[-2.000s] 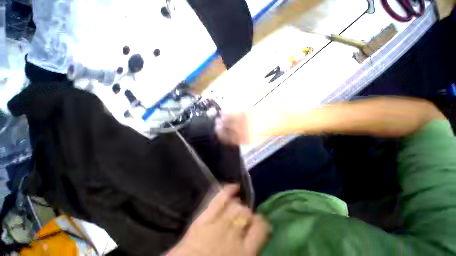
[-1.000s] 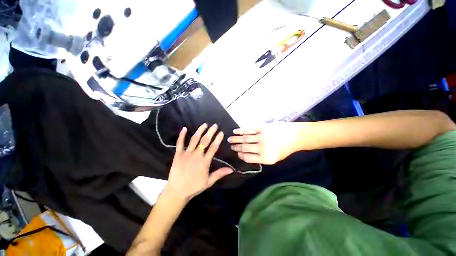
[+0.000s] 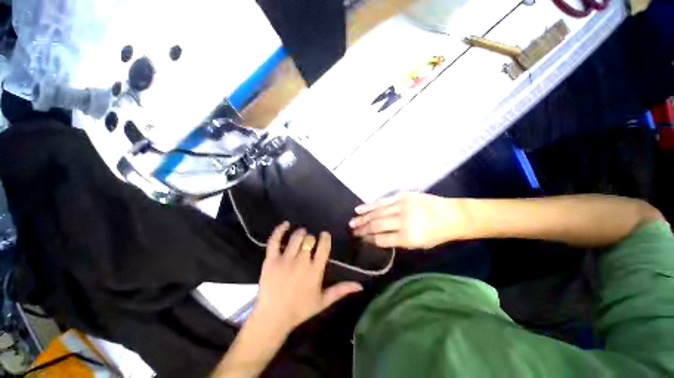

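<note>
The dark garment point(image 3: 310, 192) lies under the presser foot area point(image 3: 267, 153) and spreads left and down over the table edge. A thin pale edging point(image 3: 358, 269) curves along its near end. My left hand point(image 3: 297, 269), with a ring, lies flat on the cloth near this edging, fingers spread. My right hand point(image 3: 399, 220) rests on the cloth's right edge, fingers together, fingertips on the fabric. Neither hand visibly grips the cloth. The white sewing machine head point(image 3: 177, 88) with dark holes and a blue stripe stands at upper left.
Small orange-and-black snips point(image 3: 410, 83) lie on the white table point(image 3: 458, 103). A tan-handled tool with a brown block point(image 3: 536, 52) and dark red scissor handles point(image 3: 584, 6) are at the far end. An orange item point(image 3: 63, 360) is at lower left. Dark cloth hangs behind the needle area.
From two seconds ago, the cloth end has been laid flat, and both hands now rest on it. Over the last second, hands and pale edging have moved slightly down in the picture.
</note>
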